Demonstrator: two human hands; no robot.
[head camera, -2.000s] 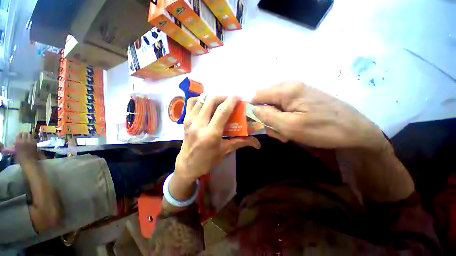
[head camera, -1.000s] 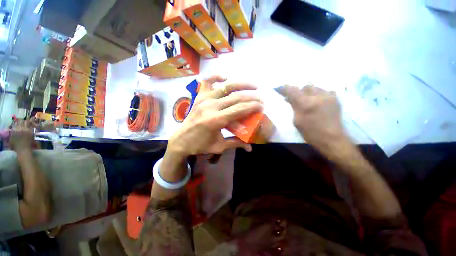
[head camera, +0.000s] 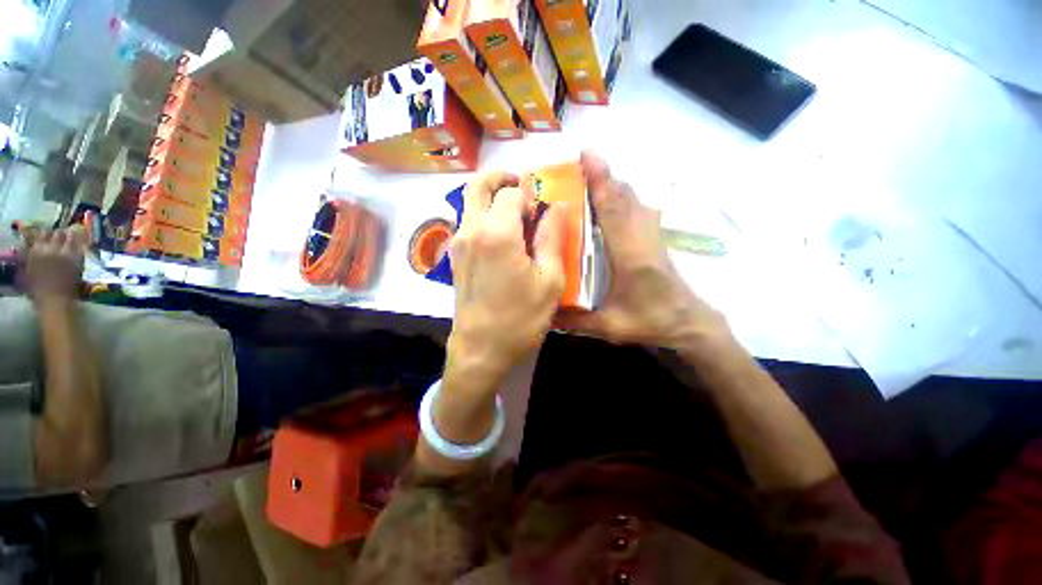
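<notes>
An orange product carton (head camera: 578, 234) is held upright between both my hands over the table's front edge. My left hand (head camera: 503, 269), with a white bracelet at the wrist, grips its left side with bent fingers. My right hand (head camera: 646, 269) presses on its right side, thumb side up. A thin yellowish-green blade or scraper (head camera: 692, 241) lies flat on the white table just right of my right hand. The blue tape holder with its orange-cored roll (head camera: 432, 247) stands left of my left hand, partly hidden by it.
Coiled orange cable in clear plastic (head camera: 342, 245) lies at left. Orange cartons (head camera: 512, 69) stand at the back, near a brown carton (head camera: 331, 51). More cartons (head camera: 197, 171) are stacked far left. A smartphone (head camera: 734, 80) and a thin sheet (head camera: 886, 331) lie right. A person (head camera: 109, 389) and an orange stool (head camera: 314, 480) are below left.
My right hand has let go of the small tool, which now lies on the table, and has taken hold of the carton. The carton is turned more upright.
</notes>
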